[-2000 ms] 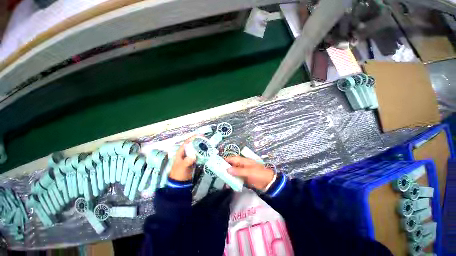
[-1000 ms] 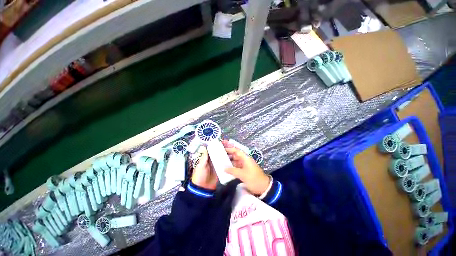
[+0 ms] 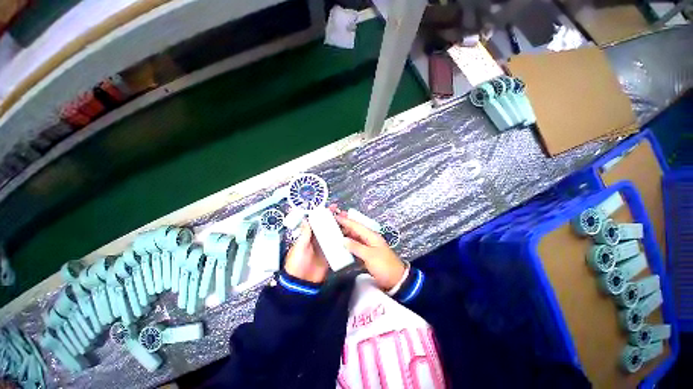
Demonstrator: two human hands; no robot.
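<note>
A pale mint handheld mini fan (image 3: 328,238) is held in front of me, its round grilled head up and its handle slanting down to the right. My left hand (image 3: 305,260) grips it from the left side. My right hand (image 3: 374,249) has its fingers on the right side of the handle. More fans lie on the silver-covered bench (image 3: 425,178) behind and beside my hands, partly hidden by them. A long curved row of fans (image 3: 156,262) lies to the left, with two loose fans (image 3: 182,333) in front of it.
Several fans (image 3: 505,105) lie beside a brown cardboard sheet (image 3: 571,99) at the back right. A blue crate (image 3: 549,292) at right holds a column of fans on cardboard. A green conveyor belt (image 3: 228,144) runs behind the bench, with a grey post (image 3: 393,68) at its edge.
Since the earliest frame, the view has turned and the held fan now stands more upright, facing me. Over the last second, the hands and fan have shifted only slightly.
</note>
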